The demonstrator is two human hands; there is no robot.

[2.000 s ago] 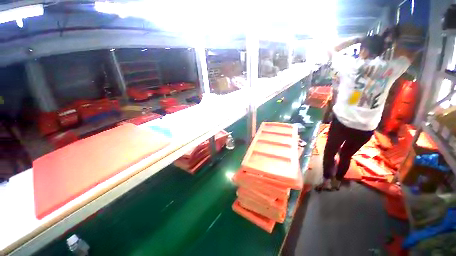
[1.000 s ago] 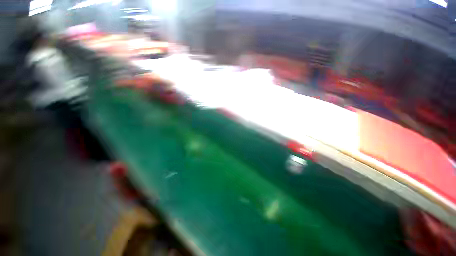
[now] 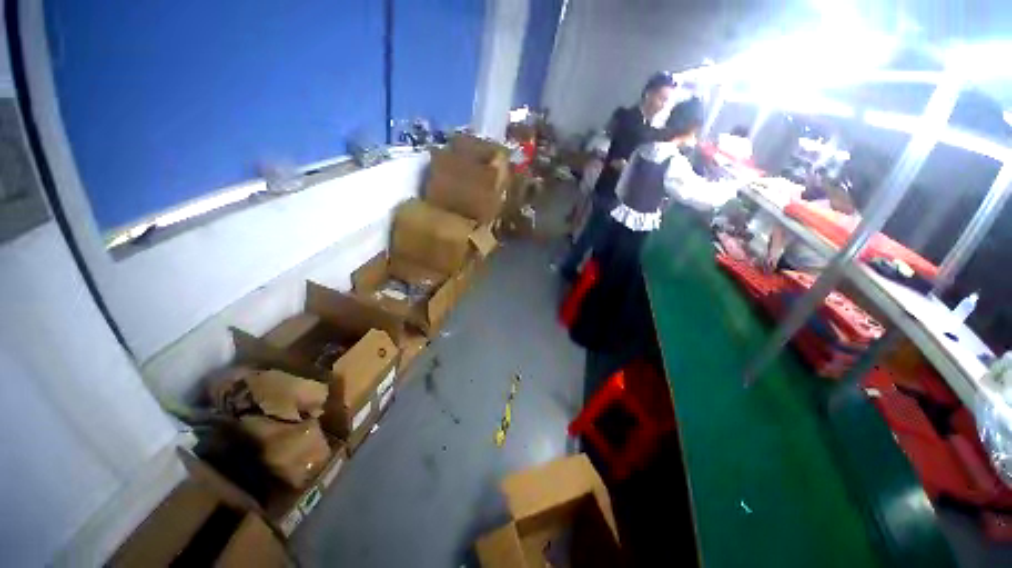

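Observation:
Neither of my hands is in the picture. Nearest in front of me is the long green conveyor belt (image 3: 727,444), running away to the back right. A small pale scrap (image 3: 745,507) lies on it. Red compartment trays (image 3: 838,308) are stacked along the belt's right side. A white overhead shelf (image 3: 904,305) on metal posts runs above them, with a small clear-white bottle (image 3: 965,305) and flat red-orange sheets (image 3: 860,237) on it.
Open brown cartons (image 3: 361,383) line the left wall below a blue window panel. Another open carton (image 3: 555,499) is on the floor near the belt. A red plastic stool (image 3: 621,419) is beside the belt. Two people (image 3: 644,166) are at the belt's left edge further on.
The view has swung around from the shelf side and the stacked trays to the aisle with cartons and a blue window. Two people and a red stool now show beside the belt.

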